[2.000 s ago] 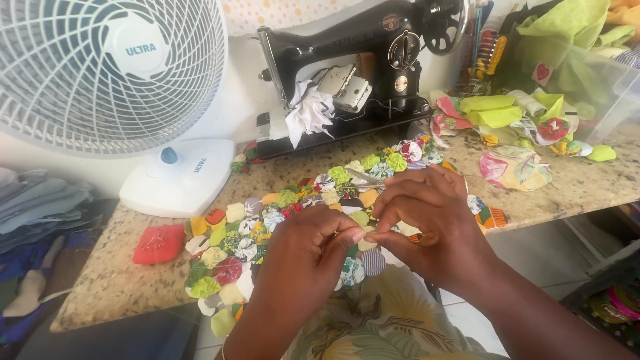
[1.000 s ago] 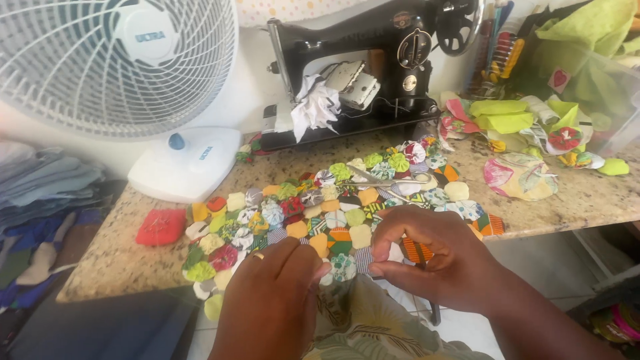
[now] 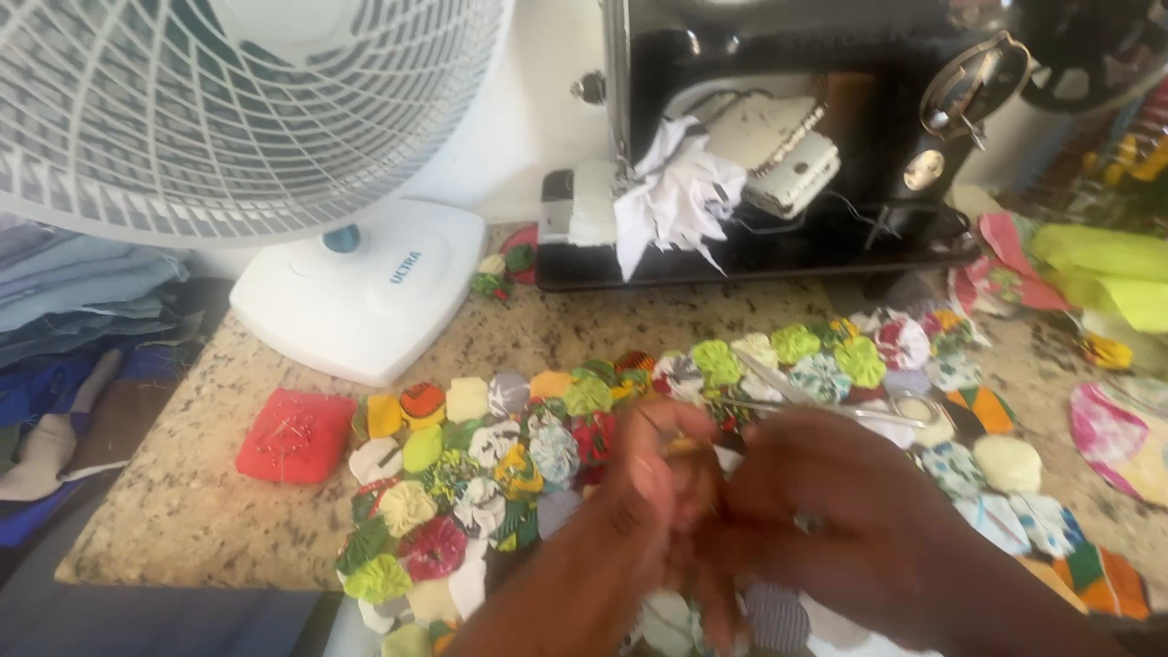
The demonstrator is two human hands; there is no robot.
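My left hand (image 3: pixel 630 511) and my right hand (image 3: pixel 821 520) meet over a patchwork of round gathered fabric yo-yos (image 3: pixel 432 547). Both are blurred, and their fingertips come close together; whatever lies between them is hidden. Metal scissors (image 3: pixel 821 406) rest on the patchwork just beyond my right hand. At the left, beside the patchwork, sits a red pincushion (image 3: pixel 297 436) full of pins.
A white fan (image 3: pixel 365 292) stands at the back left of the stone countertop (image 3: pixel 173 511). Behind the patchwork is a black sewing machine (image 3: pixel 776 265). Fabric scraps (image 3: pixel 1113 274) lie at the right, folded cloths (image 3: pixel 82 265) at the far left.
My hands were a little apart one second ago and are now together, over the patchwork. The view has moved closer to the countertop.
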